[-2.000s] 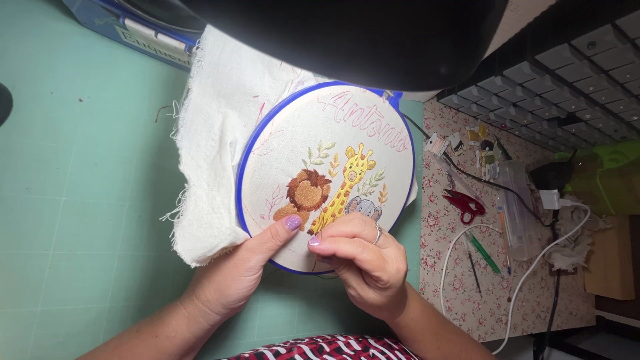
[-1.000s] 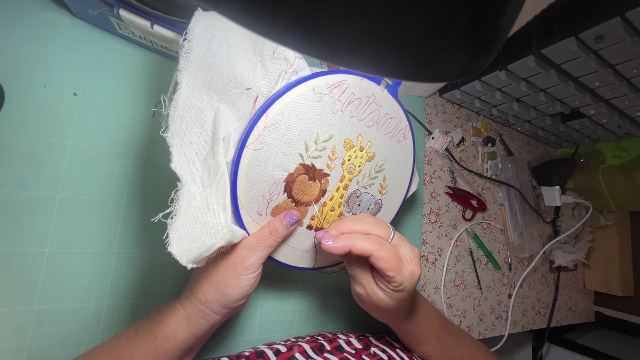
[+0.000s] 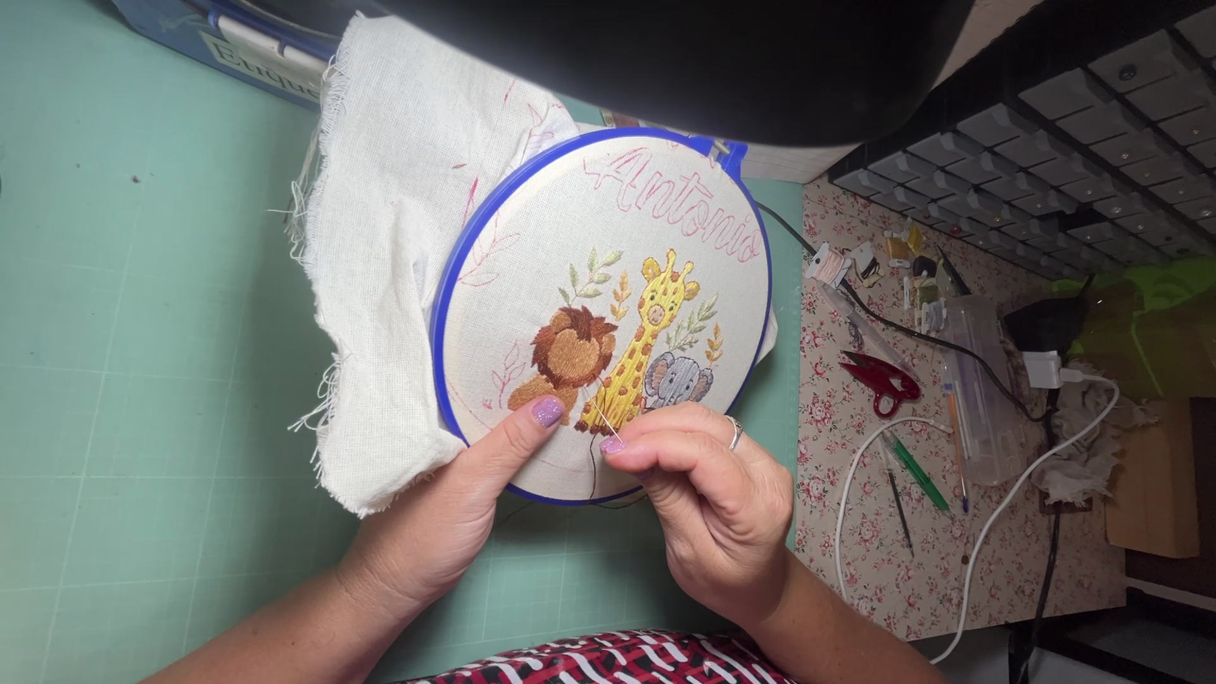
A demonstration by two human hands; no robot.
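Note:
A blue embroidery hoop (image 3: 453, 275) stretches white fabric (image 3: 370, 237) stitched with a brown lion (image 3: 573, 351), a yellow giraffe (image 3: 643, 351) and a grey elephant (image 3: 674, 381), with pink-drawn lettering above them. My left hand (image 3: 446, 503) grips the hoop's lower left edge, its thumb on the cloth just below the lion and its fingers hidden behind. Between the thumb and forefinger of my right hand (image 3: 717, 484) is a thin sewing needle (image 3: 610, 426), angled up toward the lion and giraffe. Dark thread (image 3: 593, 465) hangs over the lower part of the cloth.
A green gridded cutting mat (image 3: 123, 380) lies underneath. On floral cloth at the right are red thread snips (image 3: 882, 382), a green pen (image 3: 919, 472), a clear plastic case (image 3: 983, 380), thread bobbins (image 3: 828, 265) and white cable (image 3: 997, 513). Grey drawers (image 3: 1073, 133) stand beyond; a black object overhangs the top.
My right hand stays at the lower part of the hoop with the needle. Only small finger movements show, and my left hand keeps its hold on the hoop.

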